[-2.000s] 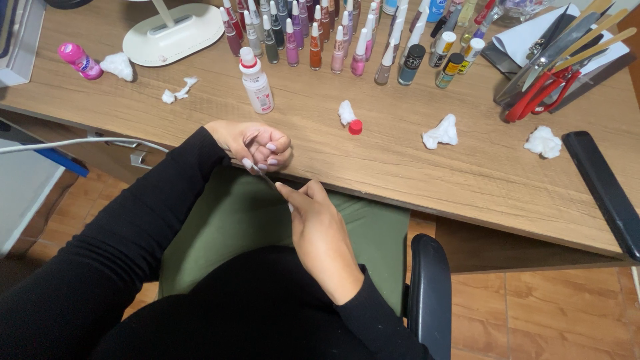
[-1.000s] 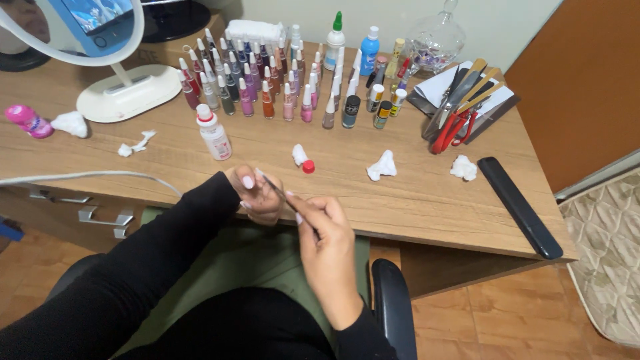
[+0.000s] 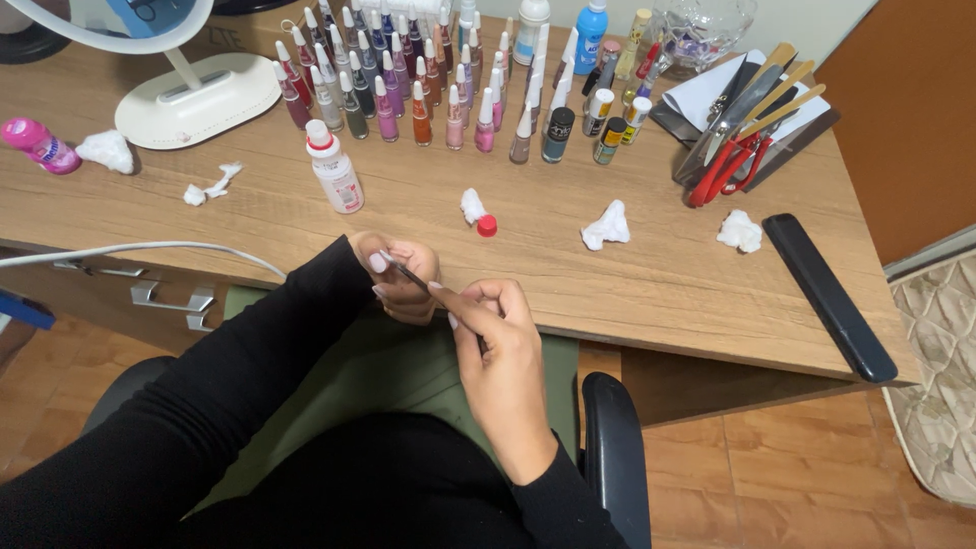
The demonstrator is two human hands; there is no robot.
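Note:
My right hand [image 3: 503,358] grips a thin dark metal manicure tool [image 3: 408,273] like a pen. The tool's tip touches or nearly touches a thumbnail of my left hand [image 3: 404,282], whose fingers curl inward above the desk's front edge; I see nothing held in it. Behind my left hand an uncapped white bottle [image 3: 337,177] with a red neck ring stands upright. A red cap [image 3: 487,226] lies against a small cotton piece [image 3: 473,204], with more cotton [image 3: 607,226] to the right. Several nail polish bottles [image 3: 422,122] stand in rows at the back.
A mirror on a white base [image 3: 202,103] stands back left, near a pink bottle [image 3: 47,149]. At right, a holder carries files and red-handled pliers or scissors [image 3: 720,179]; a long black case [image 3: 829,297] lies along the edge. A chair armrest [image 3: 614,435] is below my right hand.
The view has tilted and shifted over the desk. The tool's tip, by the curled fingers of my left hand two seconds ago, is now at the thumbnail. My right hand keeps its grip.

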